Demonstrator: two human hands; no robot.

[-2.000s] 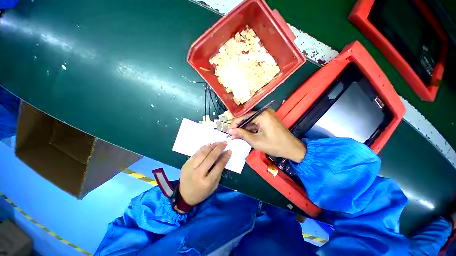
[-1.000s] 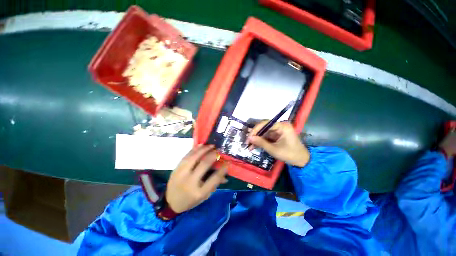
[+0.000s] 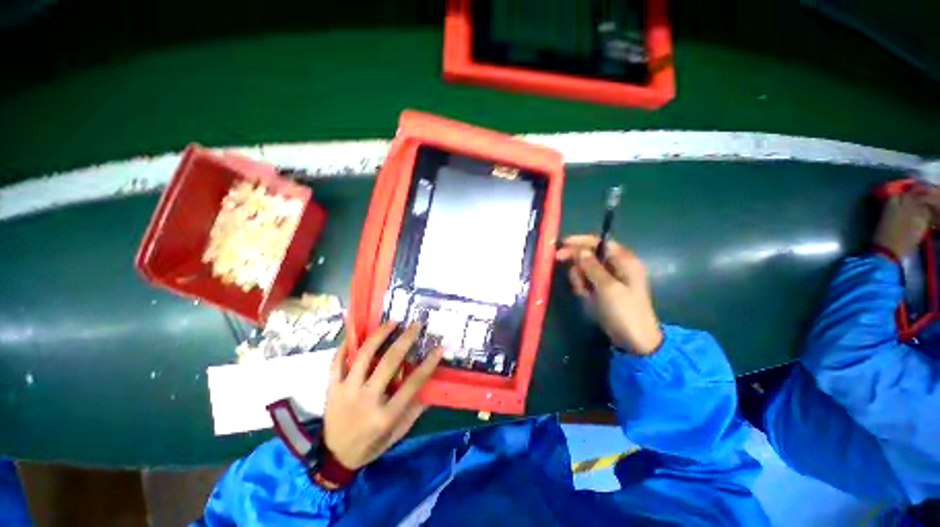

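Note:
An open tablet [image 3: 469, 242] with a large silver-grey rectangle lies in a red-orange fixture [image 3: 546, 262] on the green bench. My left hand [image 3: 373, 396] rests over the fixture's near left corner, fingers spread, fingertips on the tablet's near end with its small parts. My right hand [image 3: 618, 293] is off the fixture's right side and holds dark tweezers [image 3: 608, 221], pointing away from me. A white card [image 3: 247, 396] lies left of my left hand, partly hidden by the wrist strap [image 3: 293, 427].
A red bin [image 3: 175, 232] of cream pieces stands at the left, with a pile of pale scraps [image 3: 299, 327] beside it. Another fixture [image 3: 562, 91] with a tablet is on the green belt beyond the white rail [image 3: 711, 147]. A neighbour's hand [image 3: 904, 224] is at far right.
My right hand has moved off the tablet to the right with the tweezers. My left hand has moved from the fixture's edge onto the tablet's near end. The view has shifted.

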